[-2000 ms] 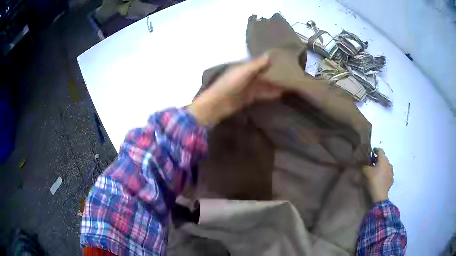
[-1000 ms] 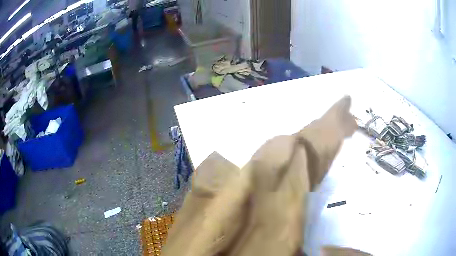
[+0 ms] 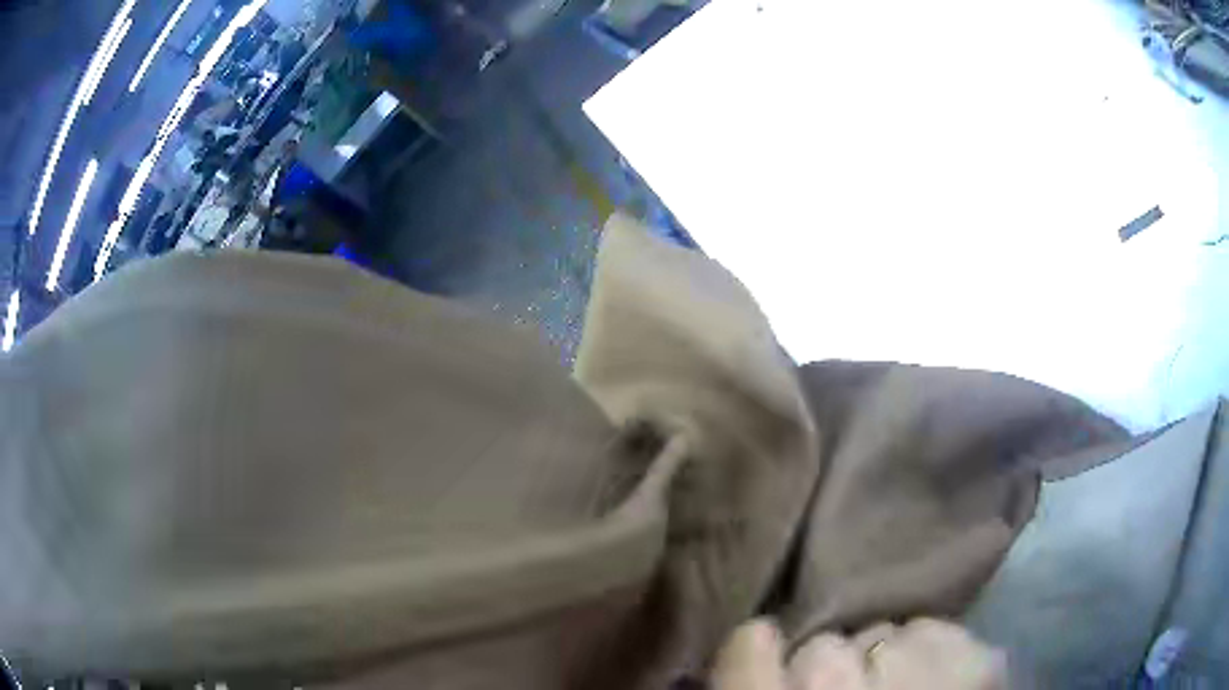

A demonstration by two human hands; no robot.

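The brown jacket or coat (image 3: 701, 351) fills the lower half of the view, lifted and blurred at the left, with a twisted fold in the middle. Its paler grey reverse (image 3: 1092, 539) shows at the right, with a seam and a small white label-like spot (image 3: 1166, 654). My right hand (image 3: 863, 661), by its place, is cut off by the bottom edge; its bent fingers close on the brown cloth and one wears a ring. The snips are not visible. My left hand does not show; cloth covers the left side.
The white table (image 3: 930, 189) lies at the upper right, with a small dark strip (image 3: 1142, 223) on it. Tied bundles (image 3: 1200, 47) are cut off in the top right corner. Speckled floor (image 3: 472, 223), workshop tables and ceiling lights show at the upper left.
The view has swung and tilted, and the bundles have moved to the top right corner. The garment now spreads across the left and bottom. A hand has come into view at the bottom.
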